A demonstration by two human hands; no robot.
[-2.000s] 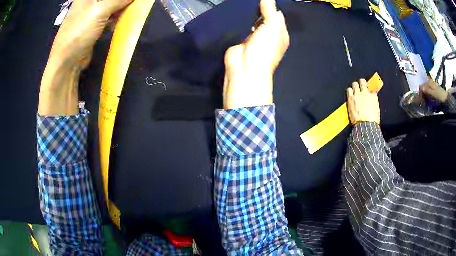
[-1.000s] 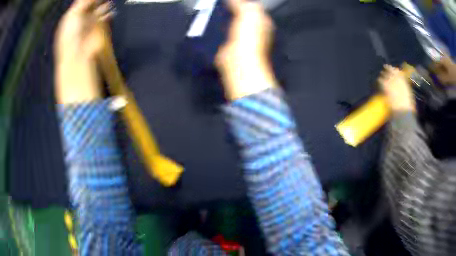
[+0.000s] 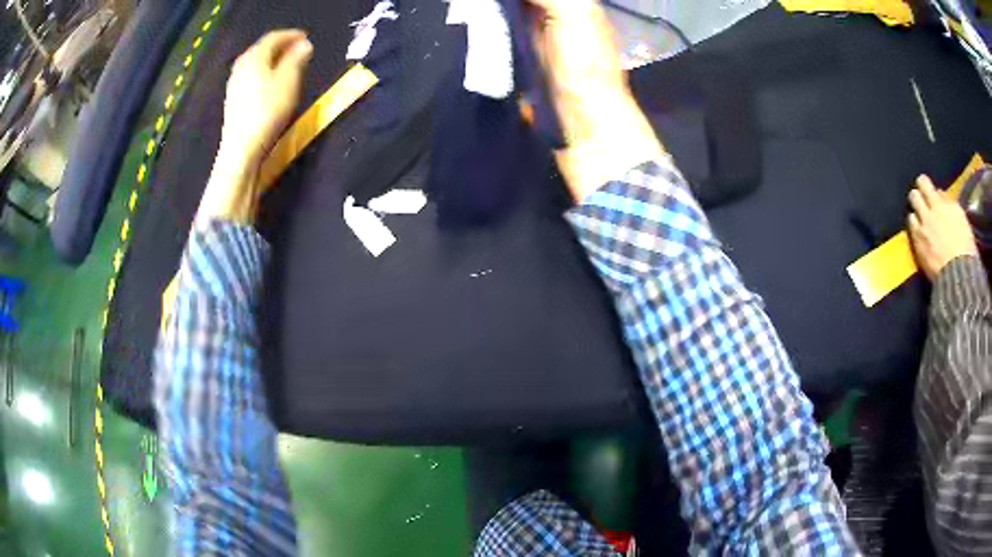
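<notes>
My left hand is at the upper left with its fingers curled; nothing shows in it, but its grip is unclear. A yellow template lies on the dark table cover, partly hidden under my left wrist and forearm. My right hand is at the top edge, its fingertips cut off, beside dark navy cloth with a white strip on it. Whether it grips the cloth cannot be told. White label pieces lie between my hands, and more white pieces are at the top left.
At right, another person's hand rests on a second yellow template, beside a partly visible dark round object. A thin pale stick, clear plastic and yellow pieces are at top. The table's left edge borders green floor with yellow-black tape.
The view has shifted left. My left hand has come away from the template's end, which now lies under my wrist. Navy cloth and white labels now show between my hands.
</notes>
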